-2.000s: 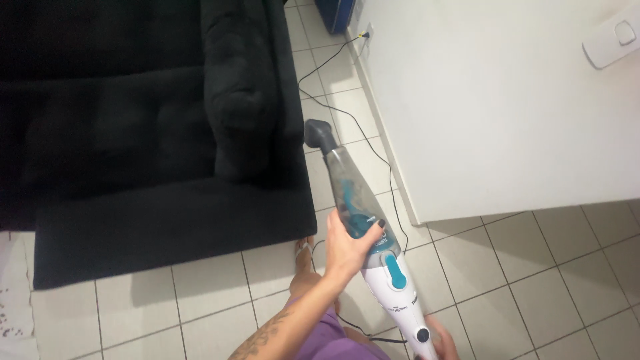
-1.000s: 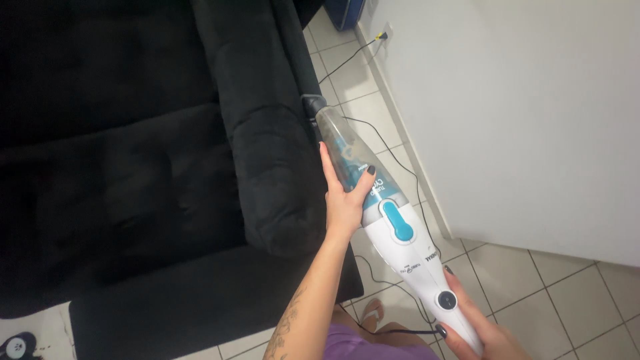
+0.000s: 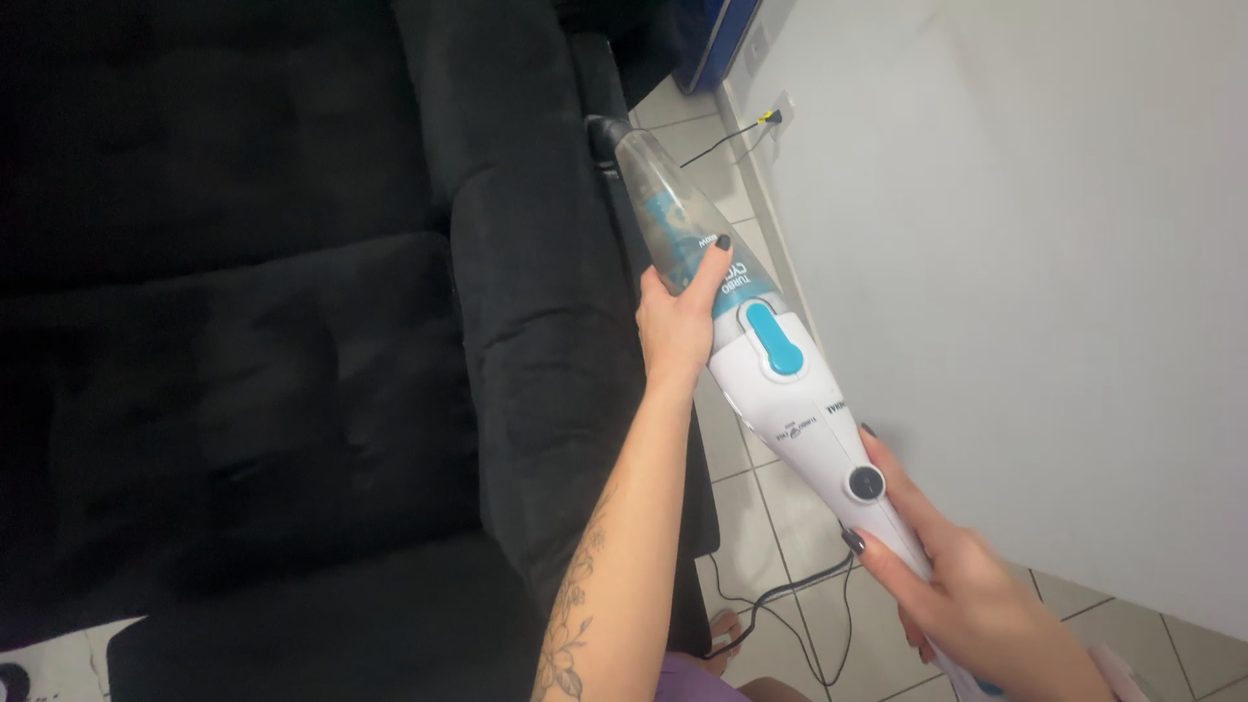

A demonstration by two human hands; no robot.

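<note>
A white and teal handheld vacuum cleaner (image 3: 799, 390) with a clear dust container slants across the middle of the view. My left hand (image 3: 682, 312) grips the container from its left side, the thumb on top. Lower right, my right hand (image 3: 946, 575) is wrapped around the white handle, below the round button. The dark nozzle (image 3: 606, 136) is at the outer edge of the black sofa's armrest (image 3: 546, 322); whether it touches the fabric I cannot tell.
A white wall (image 3: 1024, 292) rises on the right, with a plug in its outlet (image 3: 780, 112). The black power cord (image 3: 780, 590) loops over the tiled floor (image 3: 760, 487). A blue object (image 3: 717, 44) stands at the top. One foot (image 3: 723, 639) shows low down.
The vacuum's nozzle has gone from beside the sofa's front corner to farther back along the armrest's outer side. Both hands have kept hold of the vacuum. The view has shifted along the sofa.
</note>
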